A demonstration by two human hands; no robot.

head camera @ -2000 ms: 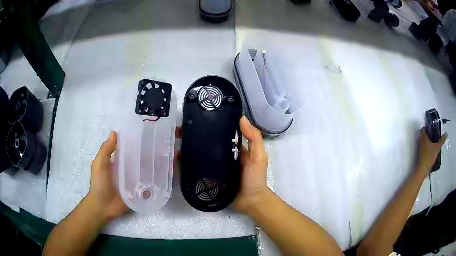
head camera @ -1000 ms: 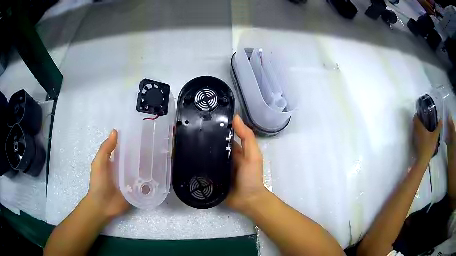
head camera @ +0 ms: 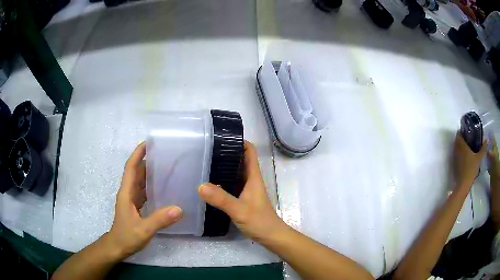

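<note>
The translucent tank body (head camera: 178,180) lies on its side, its open rim against the ribbed black base housing (head camera: 227,150). My left hand (head camera: 134,208) holds the tank at its left end, thumb on the near side. My right hand (head camera: 246,202) holds the black base from the right, its thumb reaching across to the tank's rim. The fan is hidden; faint reddish wire shows through the tank wall. Whether the two parts are fully seated cannot be told.
A joined unit (head camera: 290,109) stands behind to the right. Black cup-like housings (head camera: 26,145) are at far left near a green post (head camera: 44,68). Another person's hand (head camera: 466,156) holds a black part (head camera: 471,131) at right. Black parts (head camera: 378,13) lie at the far side.
The tank and black base, side by side with insides showing before, are now turned on their sides and brought together. The fan has gone out of sight. Both hands have shifted their grip.
</note>
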